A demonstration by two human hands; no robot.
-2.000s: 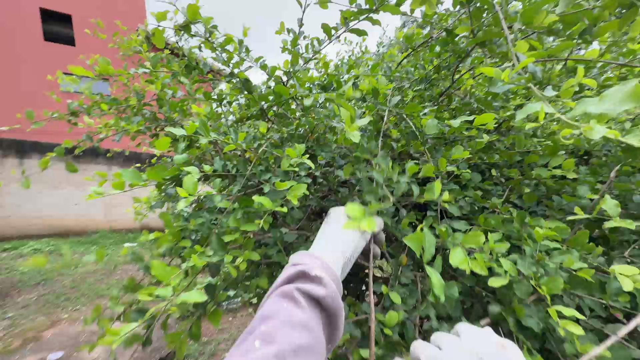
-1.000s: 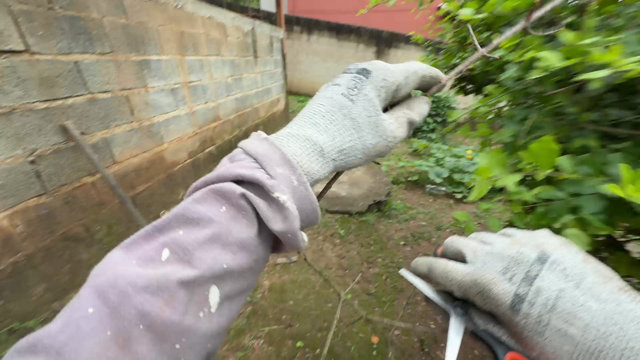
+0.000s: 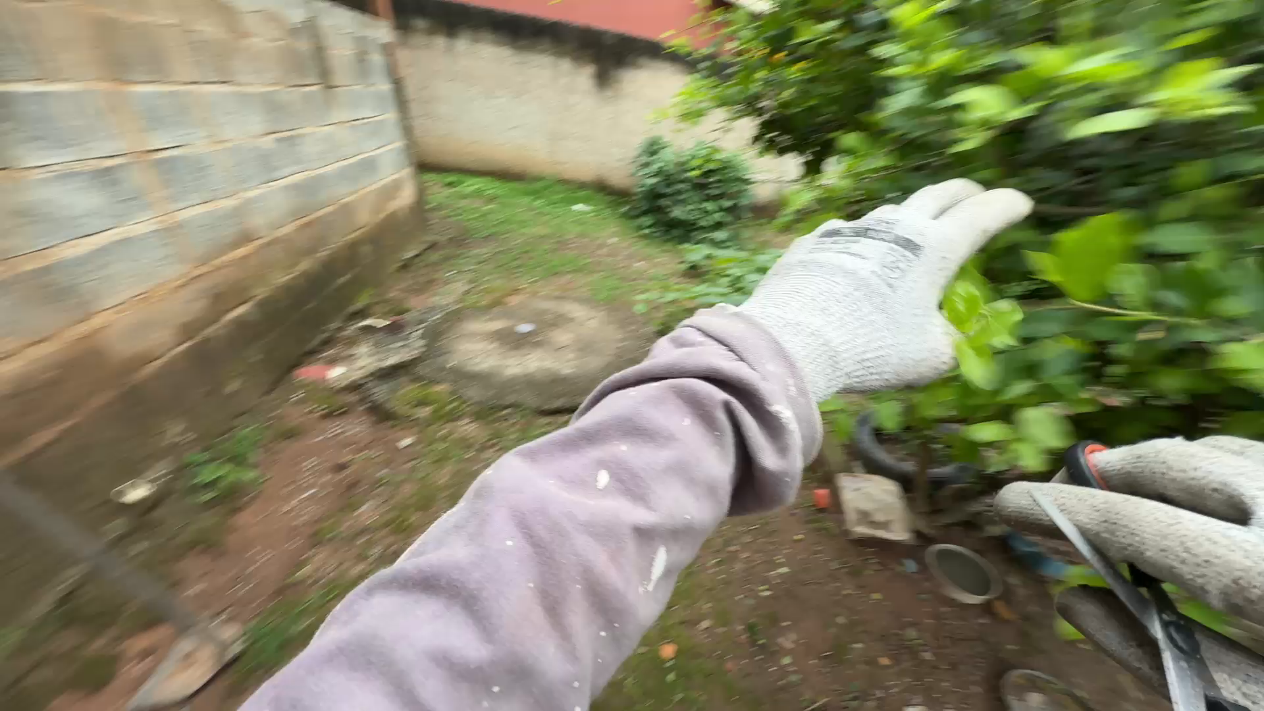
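My left hand, in a pale knit work glove below a paint-spotted mauve sleeve, reaches to the edge of a leafy green bush. Its fingers are apart, and nothing shows in it. At the lower right my right hand, gloved too, holds a pair of scissors with metal blades and a black and orange handle. The blades lie over its fingers, below the bush, and the frame's edge cuts off part of the hand and the scissors.
A block wall runs along the left, with a pole leaning low beside it. A round concrete slab lies on the ground. Under the bush are a tire and a small round container.
The branch that my left hand held one second ago is out of it, and the fingers have spread. My left hand is now against the bush. The view has swung.
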